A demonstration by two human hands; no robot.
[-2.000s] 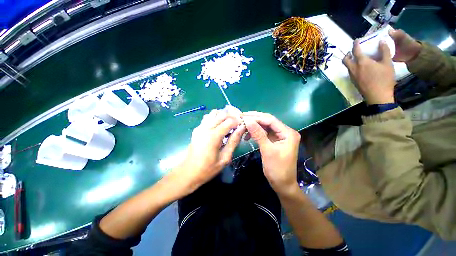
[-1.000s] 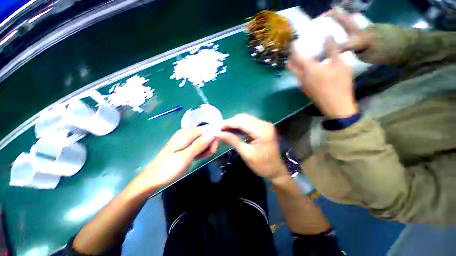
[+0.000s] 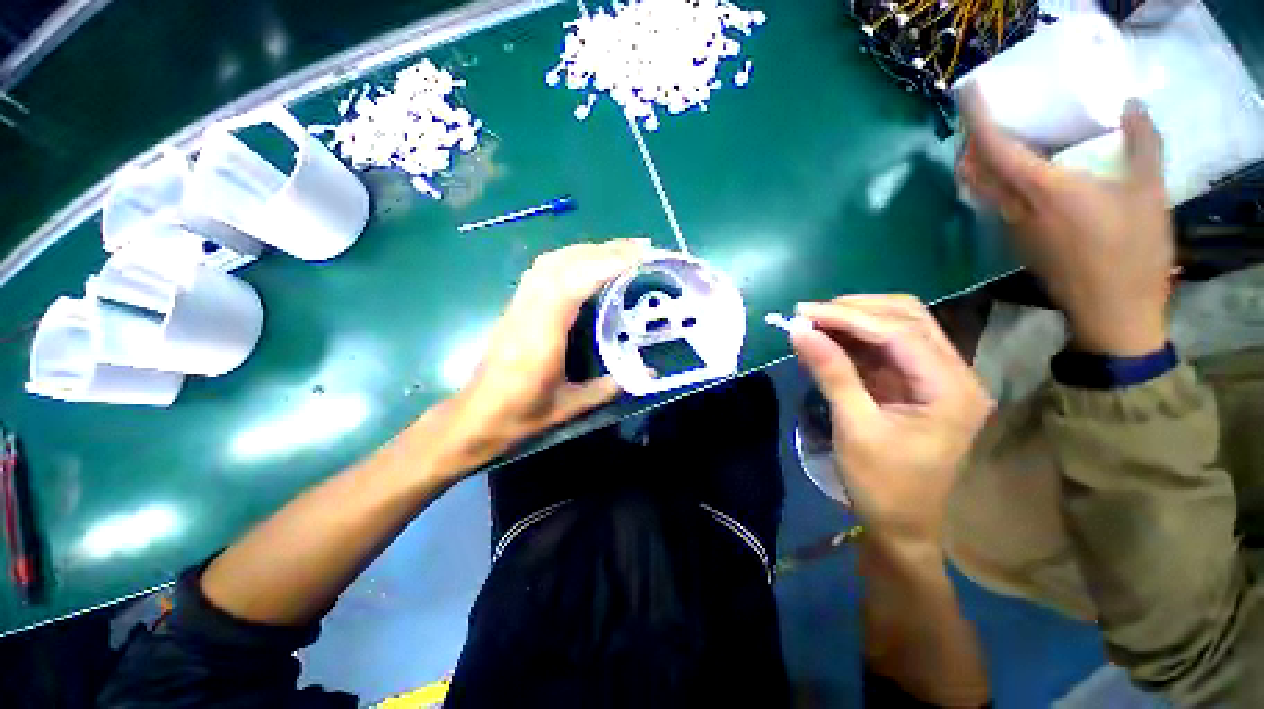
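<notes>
My left hand (image 3: 543, 346) holds a white cup-shaped housing (image 3: 724, 321) at the bench's front edge, its slotted end face with a curved cut-out and a rectangular opening turned towards me. My right hand (image 3: 901, 381) is just right of the housing, apart from it, and pinches a small white clip (image 3: 785, 323) between thumb and fingertips. Two loose heaps of small white clips lie behind, a larger one (image 3: 652, 58) and a smaller one (image 3: 406, 128).
Several white housings (image 3: 322, 201) stand at the left. A blue pen (image 3: 520, 215) lies between them and my left hand. A red-and-black tool (image 3: 20, 513) is at far left. At right, a neighbour's hands (image 3: 1095, 249) hold a white housing near orange-yellow wire leads (image 3: 957, 35).
My hands, together before, have moved apart. The housing's end face now shows in my left hand, and the clip shows in my right fingertips. The camera view has shifted.
</notes>
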